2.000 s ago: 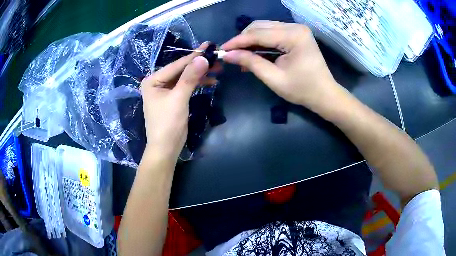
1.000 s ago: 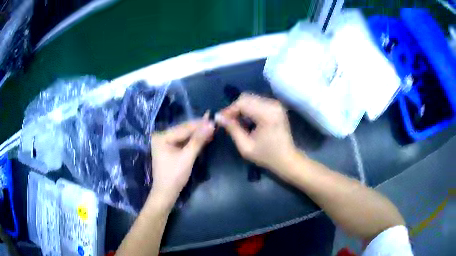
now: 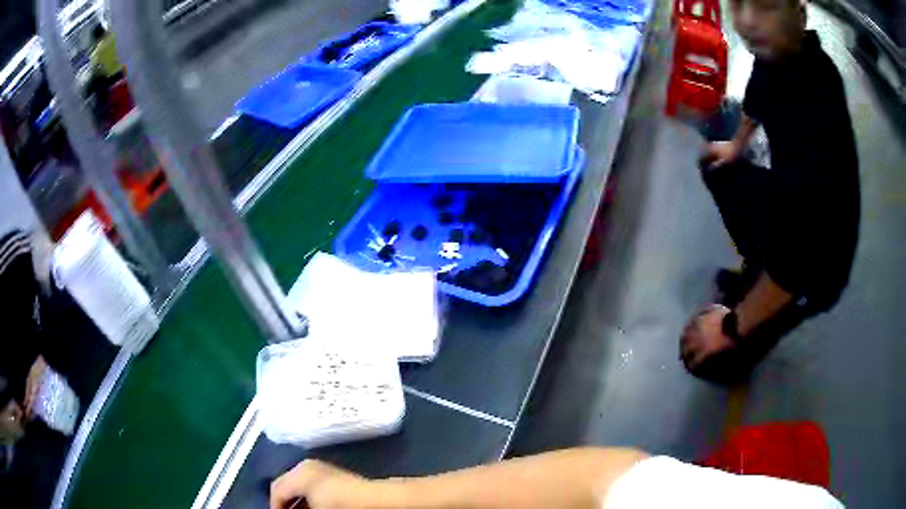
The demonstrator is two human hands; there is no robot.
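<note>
My right hand (image 3: 320,487) is at the bottom edge, partly cut off, with the forearm reaching in from the right. Its fingers are curled, with a dark spot at the fingertips; whether they hold anything cannot be told. My left hand is out of the picture. Just beyond my right hand is a clear tub (image 3: 333,396) heaped with white parts. A second white box (image 3: 419,316) stands right behind it, touching or overlapping it.
A blue bin (image 3: 517,290) holds dark blocks and white pieces; a blue tray (image 3: 477,144) lies over its far part. A metal post (image 3: 214,189) rises by the green belt (image 3: 169,368). A person (image 3: 805,179) crouches on the right, near a red stool (image 3: 780,457). Another worker's hand is far left.
The view has swung right and up. My left hand, the plastic bag and the labelled tub have left the picture. My right hand is now at the bottom edge.
</note>
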